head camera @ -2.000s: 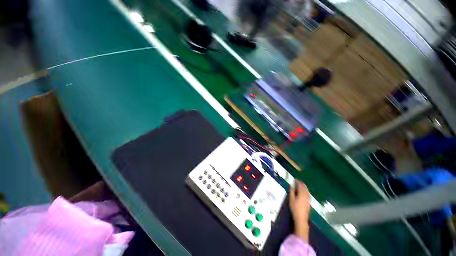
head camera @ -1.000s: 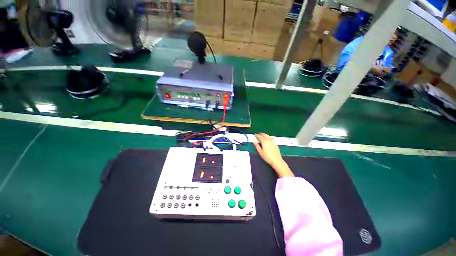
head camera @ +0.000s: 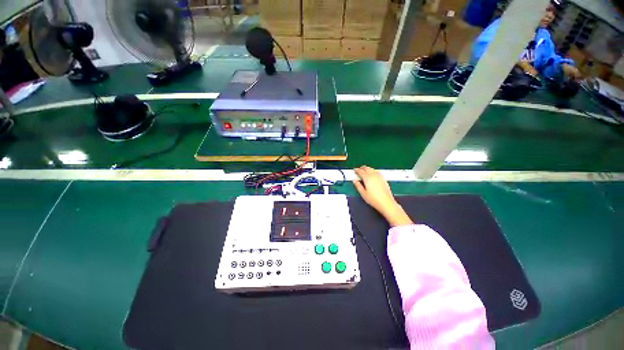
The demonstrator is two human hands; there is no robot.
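Note:
The white headset tester [head camera: 291,256] lies on the black bench mat [head camera: 181,273], its digital display [head camera: 291,221] showing red digits. Green push buttons [head camera: 330,258] are at its near right and audio jack sockets [head camera: 254,268] at its near left. My right hand [head camera: 373,188], in a pink sleeve, rests past the tester's far right corner, fingertips at the pale rail beside the conveyor. Whether its fingers hold anything is not clear. A thin black cable [head camera: 380,266] runs from the tester's right side towards my sleeve. My left hand is out of the picture.
Behind the tester are a wiring bundle [head camera: 291,181] and a blue-grey box [head camera: 265,109] with a black foam microphone [head camera: 260,45]. A headset [head camera: 124,117] lies on the green belt. Two fans [head camera: 152,27] stand far left. A slanted pale post [head camera: 479,89] is at right; a person in blue [head camera: 540,51] sits beyond.
The view has turned level and shifted slightly since the earlier frames. My right hand stays by the tester's far right corner. The person in blue shows more fully.

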